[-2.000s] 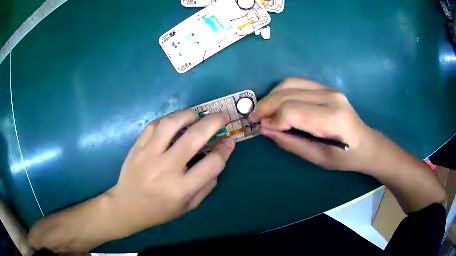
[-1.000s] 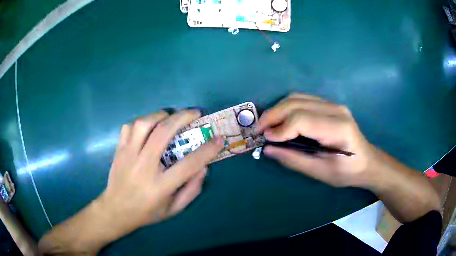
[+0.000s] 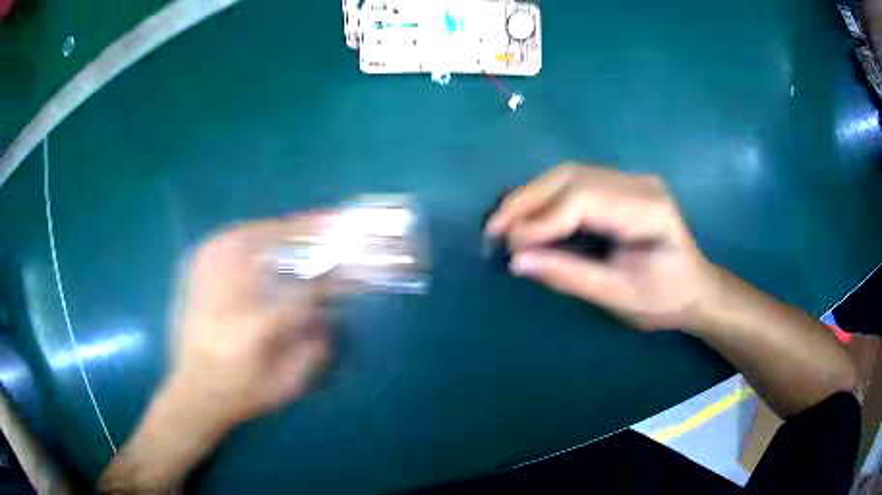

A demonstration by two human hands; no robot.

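Note:
A pale housing with electronics (image 3: 382, 242) is in front of me, strongly blurred, its right end free and its left end at my fingers. My left hand (image 3: 256, 309), also blurred, holds it. My right hand (image 3: 604, 247) is to the right, apart from the housing, with thumb and fingers closed on dark tweezers (image 3: 585, 244). The tweezers are mostly hidden by the fingers and their tip is blurred. Details inside the housing cannot be made out.
Waiting units (image 3: 450, 63) overlap at the top centre, with a white plug (image 3: 514, 101) hanging off on a red wire. A pale curved strip (image 3: 106, 72) crosses the upper left. Dark items lie at the upper right edge. A forearm shows at the lower left edge.
My left hand has moved left with the housing, away from the right hand. The right hand with the tweezers no longer touches the housing.

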